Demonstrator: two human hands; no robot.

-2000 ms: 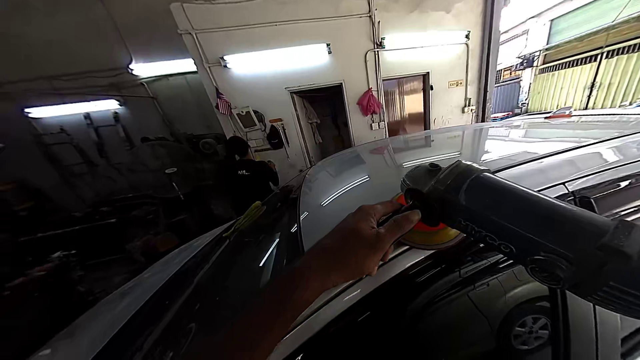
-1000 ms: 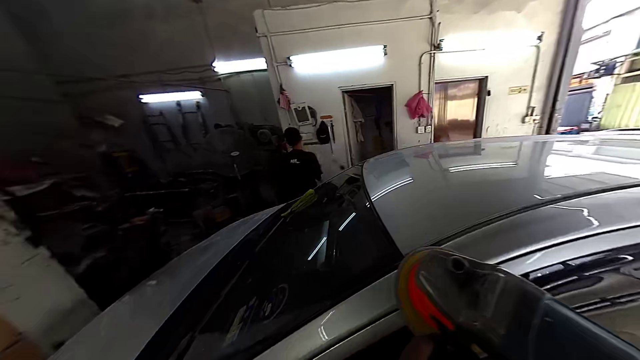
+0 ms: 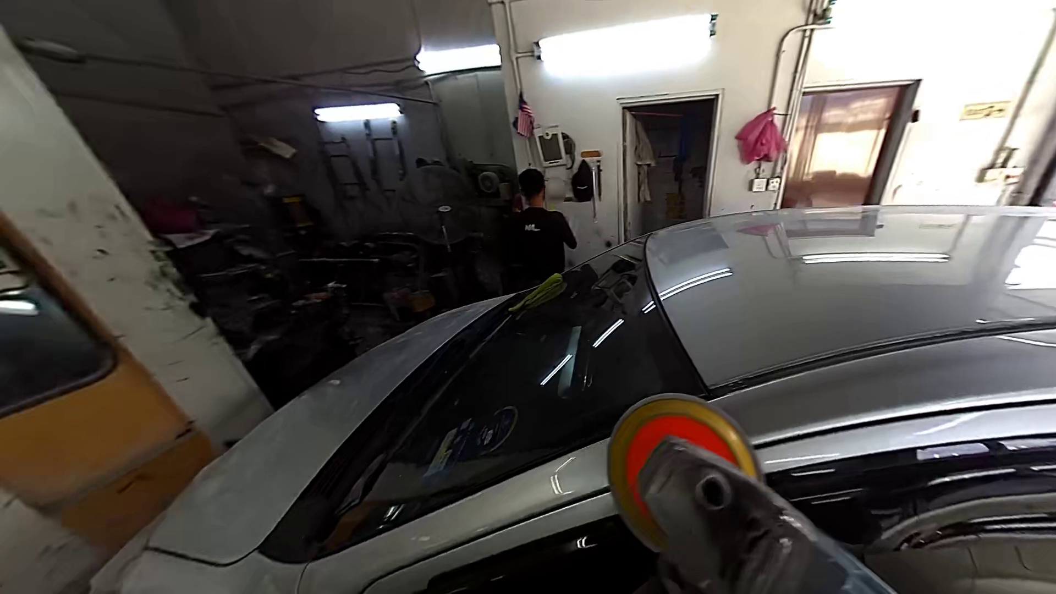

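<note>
A power polisher [image 3: 734, 520] with an orange backing plate and a yellow pad [image 3: 681, 408] reaches in from the lower right, its pad in front of the silver car's windshield pillar and side. Whether the pad touches the car cannot be told. Neither of my hands shows clearly; the tool's rear end lies outside the view. Behind the pad are the grey roof panel [image 3: 825, 305] and the dark windshield [image 3: 511, 396]. A yellow-green cloth [image 3: 540, 293] lies at the windshield's far lower edge.
A person in a dark shirt [image 3: 540, 239] stands beyond the car. At left are a worn white pillar [image 3: 140, 247] and an orange vehicle [image 3: 107, 437]. Dark clutter [image 3: 330, 289] fills the back left. The car's hood [image 3: 305, 429] extends lower left.
The polisher has turned, so its pad now shows more, lower in view. The hand that was by its head two seconds ago is out of sight. The view has swung left.
</note>
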